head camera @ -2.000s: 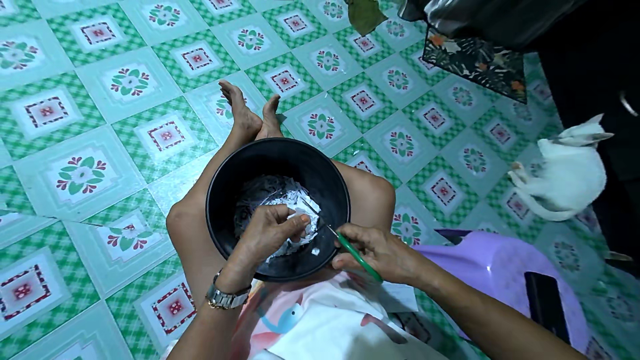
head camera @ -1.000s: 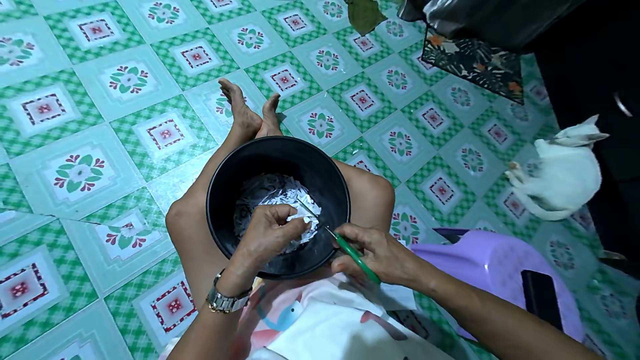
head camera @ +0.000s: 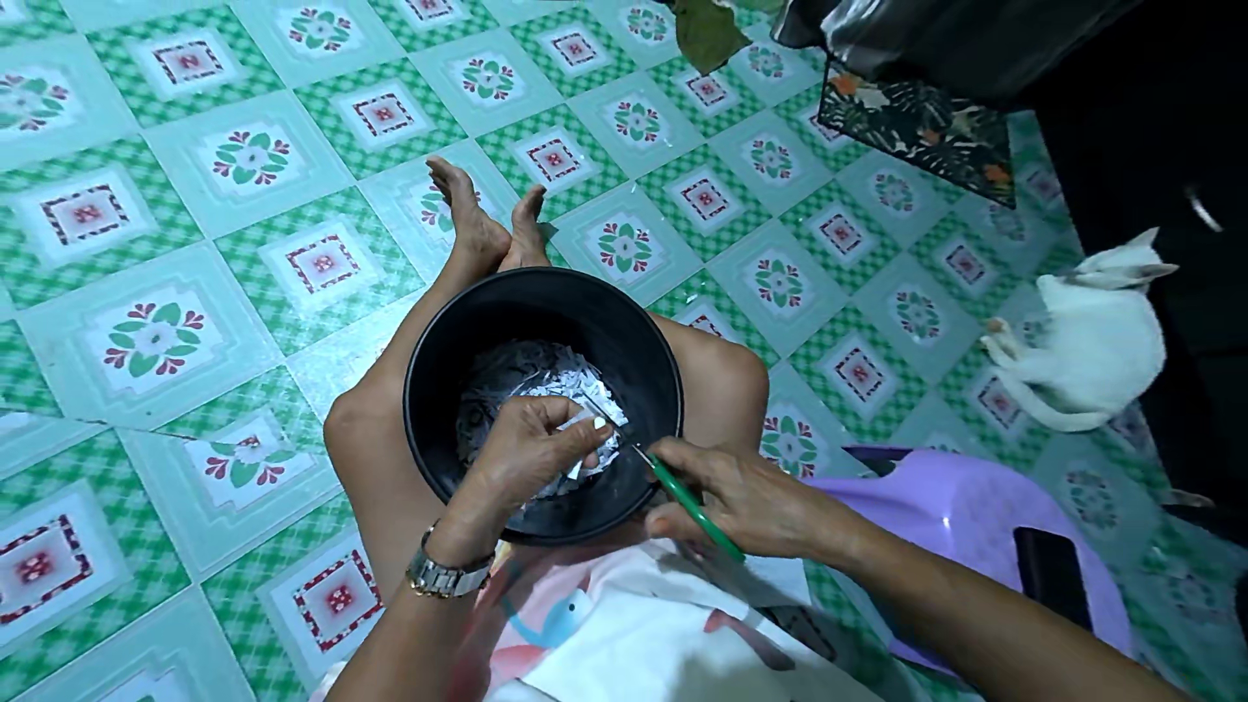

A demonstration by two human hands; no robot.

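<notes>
A black round bucket (head camera: pixel 624 351) stands between my crossed legs, with many small white paper scraps (head camera: pixel 585 382) inside it. Over its opening, my left hand (head camera: pixel 531 448) pinches a small piece of white paper (head camera: pixel 585 425) between thumb and fingers. My right hand (head camera: pixel 746 497) grips green-handled scissors (head camera: pixel 694 509) at the bucket's right rim, their blades reaching in toward the held paper. Whether the blades touch the paper is hard to tell.
Right of my knee is a purple plastic stool (head camera: pixel 955 517) with a dark phone-like object (head camera: pixel 1053 575) on it. A white cat (head camera: pixel 1102 331) lies on the patterned floor beyond. At the upper right are a floral-patterned mat (head camera: pixel 926 127) and a dry leaf (head camera: pixel 707 37). White paper (head camera: pixel 780 582) lies beside my lap.
</notes>
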